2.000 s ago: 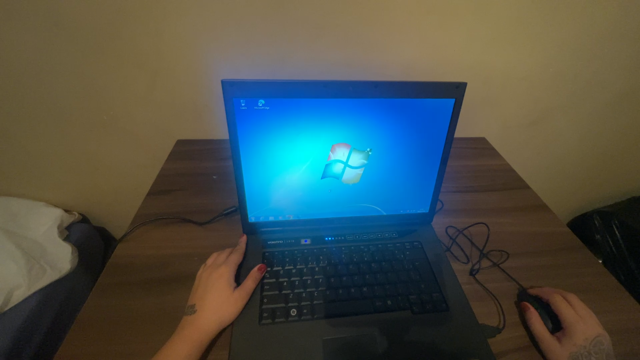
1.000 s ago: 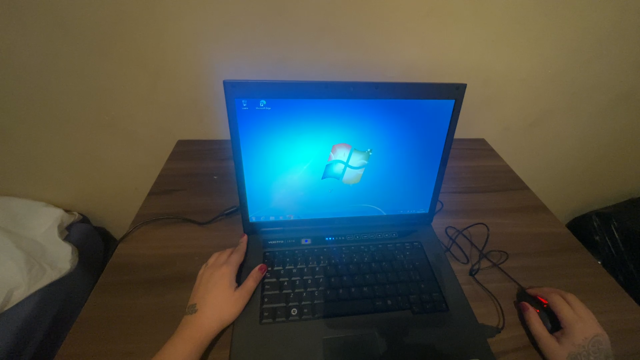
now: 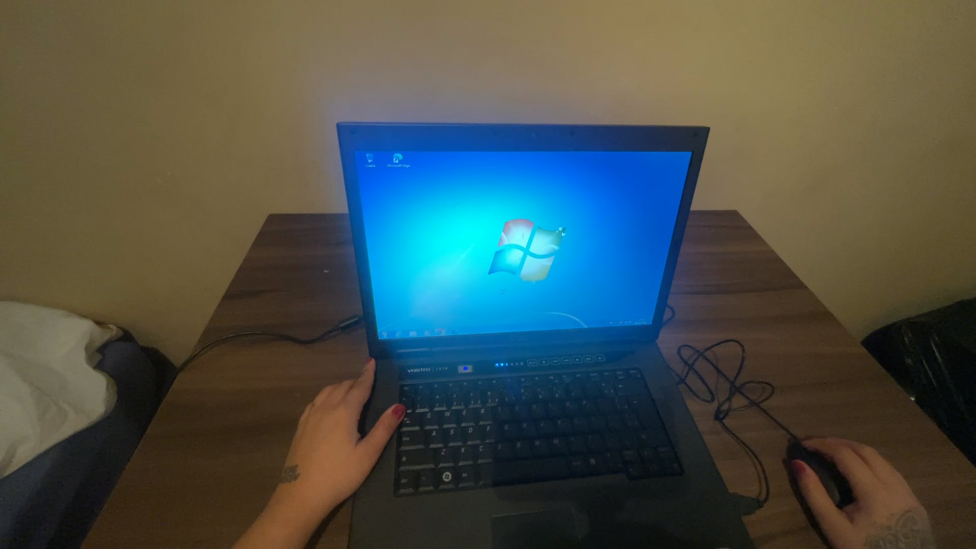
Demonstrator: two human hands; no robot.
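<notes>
A dark laptop point(image 3: 534, 427) stands unfolded on a wooden table, its lit screen point(image 3: 526, 244) showing a blue Windows desktop with a few icons. My left hand point(image 3: 335, 435) rests along the laptop's left edge, thumb on the rim by the keyboard and fingers beside the base; it does not grasp the laptop. At the lower right, my right hand point(image 3: 862, 488) is around a black computer mouse point(image 3: 823, 473), with the thumb on its left side and the fingers over its top. The palm hides part of the mouse.
The mouse cable point(image 3: 732, 389) lies in loops right of the laptop and plugs in at its right side. A black power cable point(image 3: 259, 333) crosses the table point(image 3: 282, 274) on the left. White and dark fabric point(image 3: 53, 374) lies at far left, a shiny black bag point(image 3: 930, 358) at far right.
The red glow seen on the mouse one second ago does not show now. Both hands have stayed in place.
</notes>
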